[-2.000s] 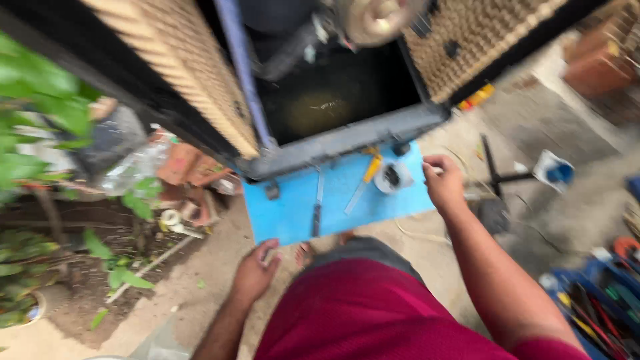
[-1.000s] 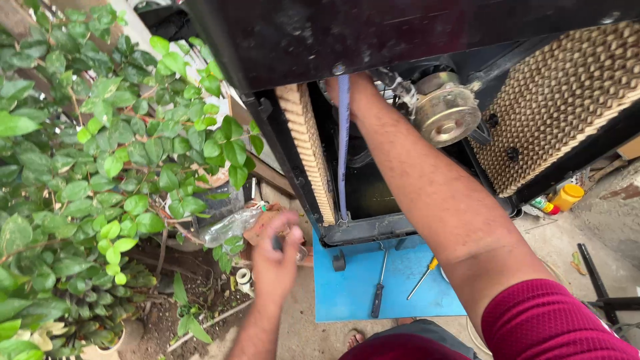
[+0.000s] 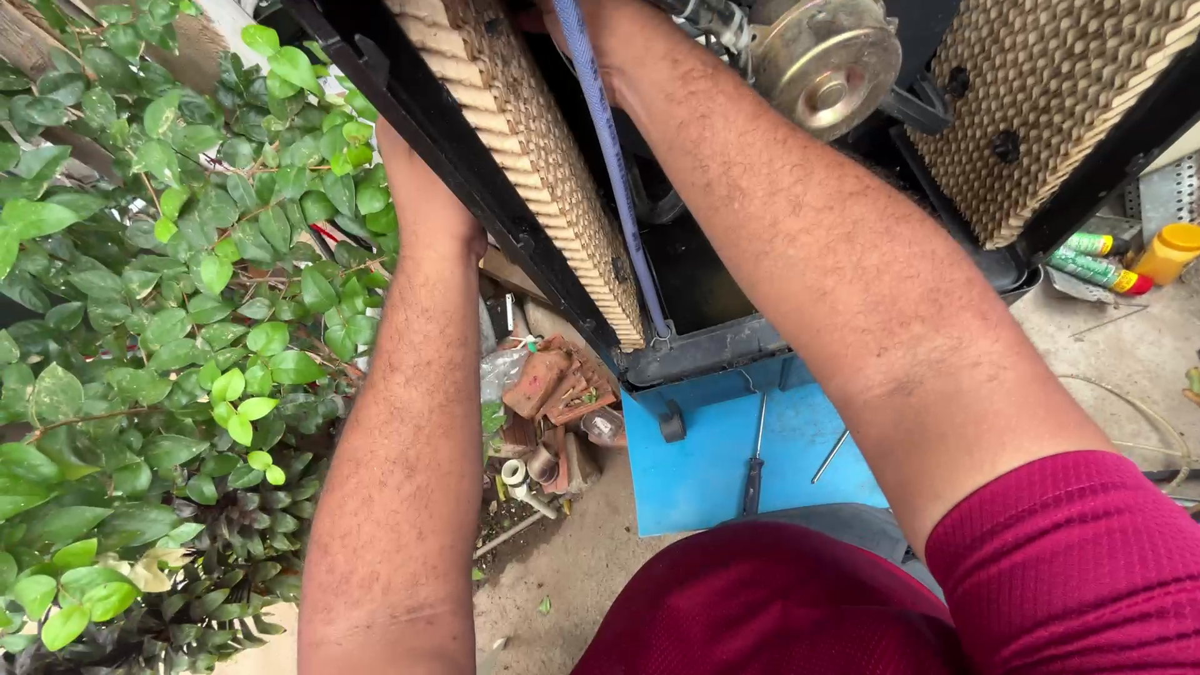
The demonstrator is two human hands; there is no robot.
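An evaporative cooler stands open before me, with a honeycomb cooling pad (image 3: pixel 525 141) on its left side and another pad (image 3: pixel 1012 103) on its right. My left hand (image 3: pixel 422 192) is outside the left frame, its fingers hidden behind the black frame and leaves. Inside the housing at the top edge, my right hand (image 3: pixel 586 33) lies beside the left pad and behind a blue hose (image 3: pixel 614 159); its fingers are mostly hidden. What either hand holds cannot be seen. A metal motor (image 3: pixel 825 70) is right of my right forearm.
On a blue sheet (image 3: pixel 694 478) below the cooler lie a screwdriver (image 3: pixel 754 469) and a metal shaft (image 3: pixel 830 457). Leafy plants (image 3: pixel 187 234) crowd the left. Broken bricks (image 3: pixel 548 380) and a white pipe fitting (image 3: pixel 516 473) lie on the ground. A yellow bottle (image 3: pixel 1170 253) stands at right.
My left hand has moved up from beside the cooler's lower corner to outside its left frame. My right hand, near the sheet two seconds ago, is inside the housing. The view has shifted.
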